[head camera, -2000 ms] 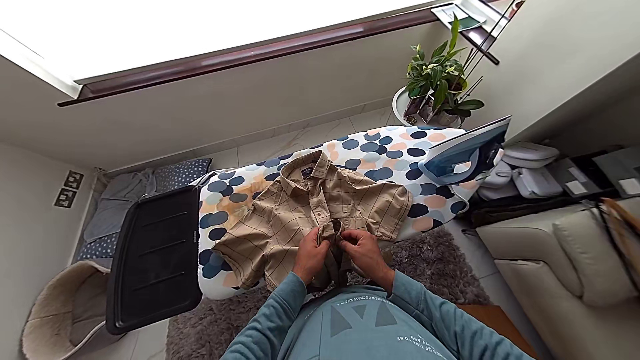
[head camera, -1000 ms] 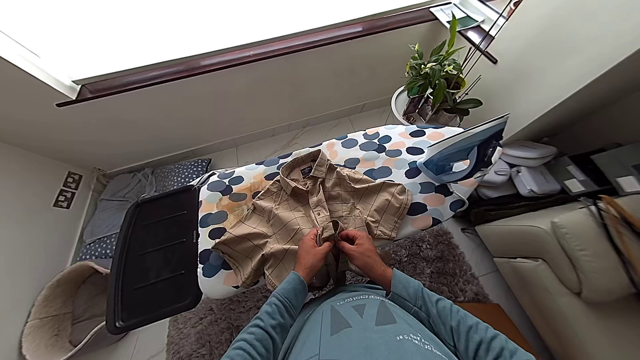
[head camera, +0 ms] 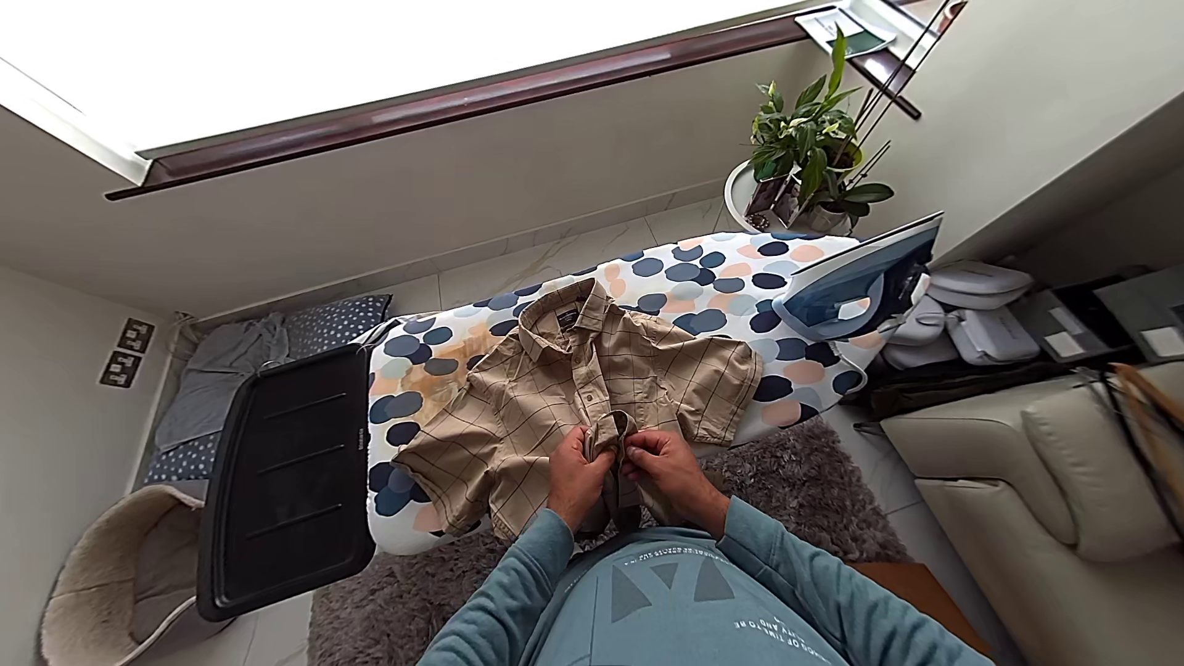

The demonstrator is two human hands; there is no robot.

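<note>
A tan checked short-sleeved shirt (head camera: 527,398) lies front up across the ironing board (head camera: 689,277), its collar toward the window and its lower part hanging over the near edge. My left hand (head camera: 579,476) pinches one side of the shirt's front placket. Close beside it, my right hand (head camera: 673,472) grips the other side with thumb and fingers. The cloth between them is raised and folded; whether a button is between the fingertips cannot be told. A blue and white steam iron (head camera: 856,287) stands on its heel at the board's right end.
A black ribbed tray (head camera: 291,472) adjoins the board's left end. Potted plants (head camera: 805,139) stand beyond the right end, below the windowsill (head camera: 481,102). A cream leather sofa (head camera: 999,499) is at right, a fleece-lined pet bed (head camera: 111,573) at lower left, and a shaggy grey rug (head camera: 814,499) underneath.
</note>
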